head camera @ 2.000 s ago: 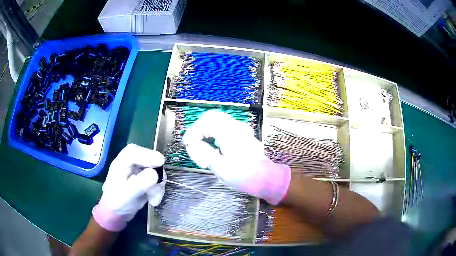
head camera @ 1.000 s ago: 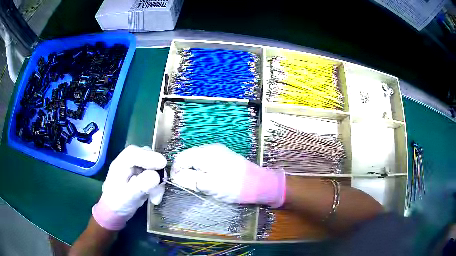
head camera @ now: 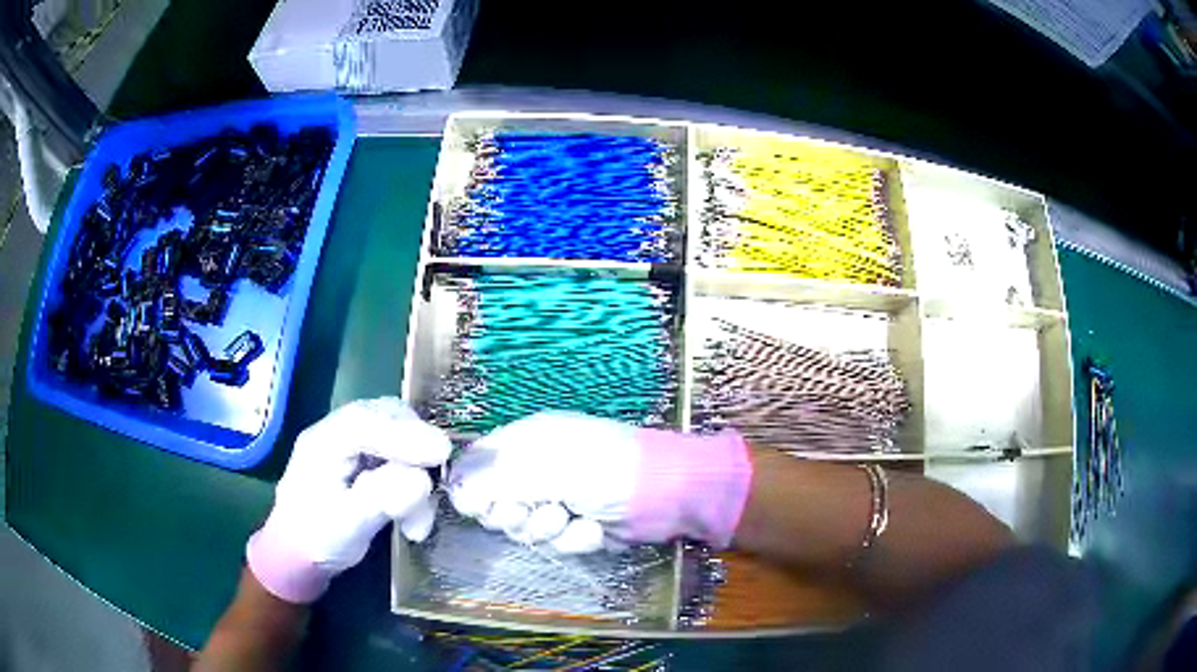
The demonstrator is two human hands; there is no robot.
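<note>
My left hand (head camera: 352,492), in a white glove with a pink cuff, is at the tray's front-left corner. Its thumb and fingers pinch a small black connector housing (head camera: 441,474), mostly hidden by the fingertips. My right hand (head camera: 558,479), gloved the same way, is over the white-wire compartment, with its fingertips meeting the left fingertips at the housing. Its fingers are closed together; whether they hold a wire cannot be seen. White wires (head camera: 525,580) lie below it, and green wires (head camera: 571,348) lie behind it.
The cream tray (head camera: 798,294) also holds blue (head camera: 571,197), yellow (head camera: 803,210), brown (head camera: 788,394) and orange wires (head camera: 761,591). A blue bin (head camera: 295,282) of black housings is left, a white carton (head camera: 361,53) behind. Wire assemblies (head camera: 1099,440) lie right; mixed wires (head camera: 538,652) lie at the near edge.
My right hand has come down from over the green wires to the left fingertips. The white wire seen trailing from the housing earlier no longer shows clearly. My left hand has barely moved.
</note>
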